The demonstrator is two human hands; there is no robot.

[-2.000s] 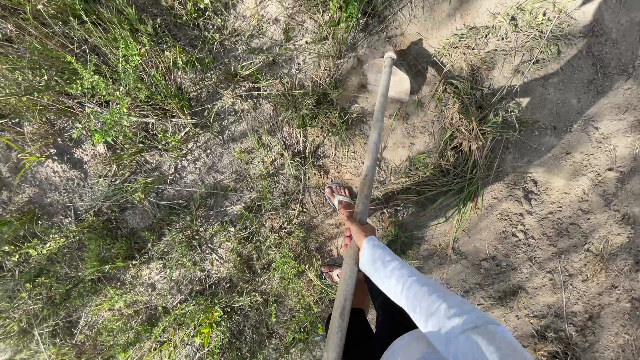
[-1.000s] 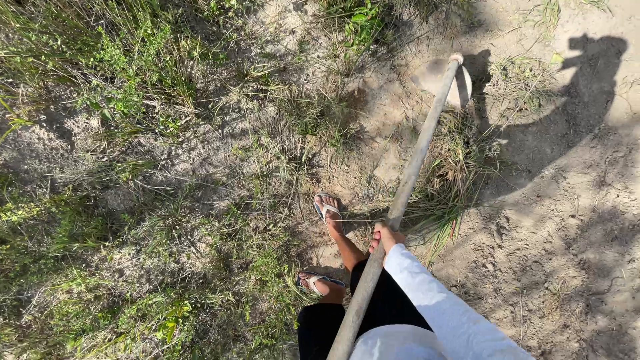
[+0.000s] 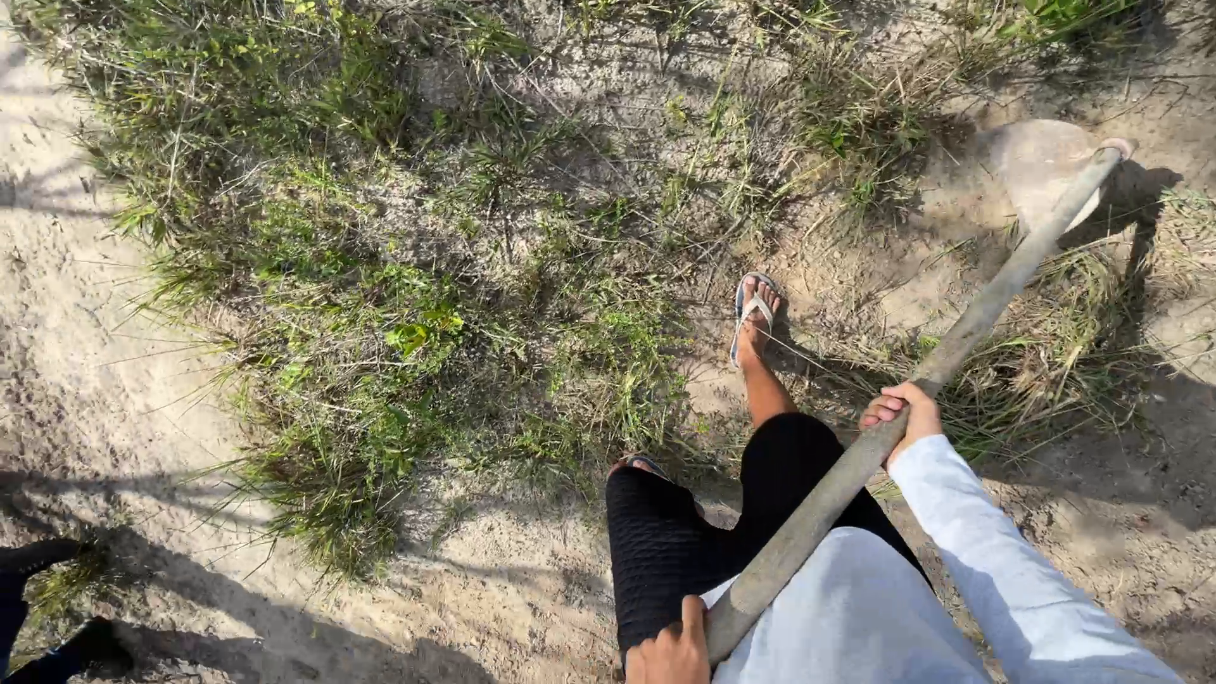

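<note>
A hoe with a long wooden handle (image 3: 978,313) runs diagonally from the bottom middle to the upper right. Its broad, dust-coloured metal blade (image 3: 1040,171) is at the far end, against or just over the bare soil. My right hand (image 3: 902,418) is wrapped around the middle of the handle. Near the handle's lower end, my left hand (image 3: 670,651) is closed on the wood, partly cut off by the frame's bottom edge. A heap of pulled grass (image 3: 1054,370) lies beside and beneath the handle, below the blade.
My sandalled foot (image 3: 755,318) stands on soil left of the handle; the other is mostly hidden by my knee. Green grass and weeds (image 3: 351,399) cover the middle and left. At the lower left edge a person's dark-shod feet (image 3: 90,646) are visible, with long shadows on sandy ground.
My left hand has come into view at the handle's lower end. The hoe slants further to the right. The view has shifted, and another person's feet now show at lower left.
</note>
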